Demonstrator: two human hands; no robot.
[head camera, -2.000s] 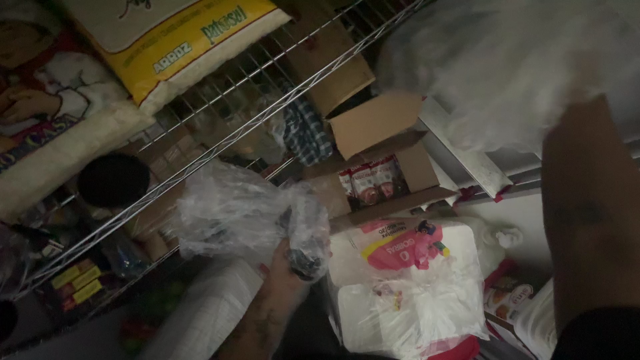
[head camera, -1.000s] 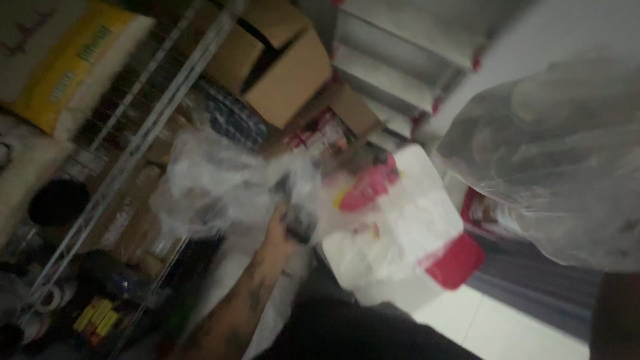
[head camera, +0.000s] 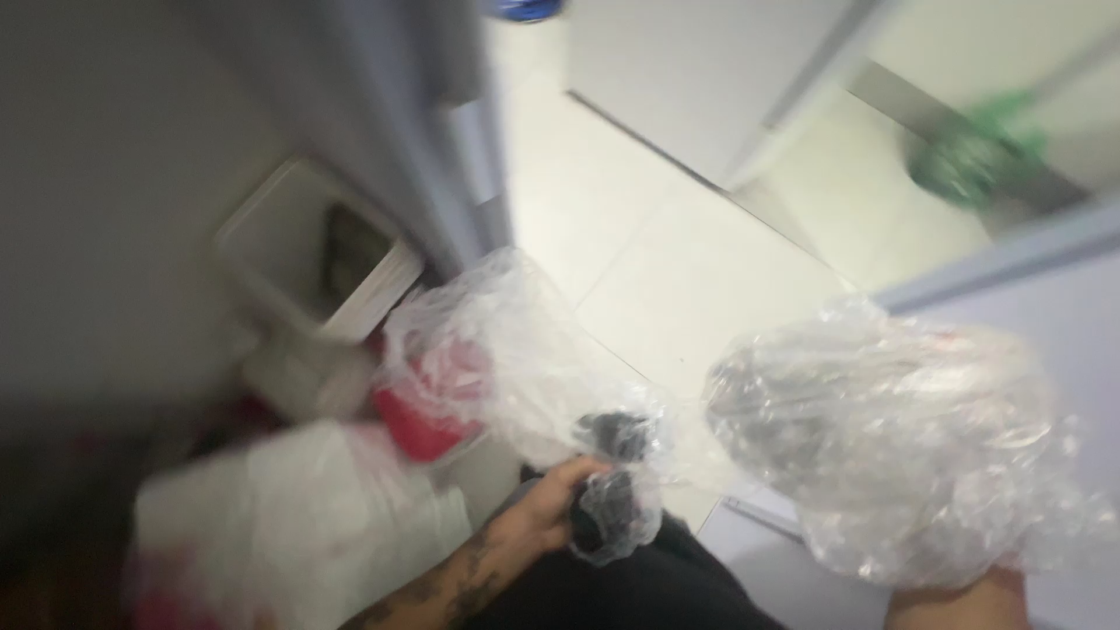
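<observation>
My left hand (head camera: 560, 503) is closed on a clear plastic bag (head camera: 525, 367) with dark objects (head camera: 617, 503) bunched in its lower end; what they are cannot be told. The loose upper part of that bag spreads up and to the left. At the right, a second, bulkier clear plastic bag (head camera: 892, 437) covers my right hand, of which only the wrist shows below it. The fingers of that hand are hidden, and the contents of the bag are blurred.
White plastic packages (head camera: 289, 516) with pink parts lie at lower left, near a red object (head camera: 429, 411). Behind them stands a pale open bin (head camera: 297, 236). A door edge (head camera: 472, 149) borders the tiled floor (head camera: 612, 219). A green plastic bag (head camera: 971, 157) is at upper right.
The view has swung right, from the wire shelf and cardboard boxes to a tiled floor and doorway. Both clear bags have moved along with my hands.
</observation>
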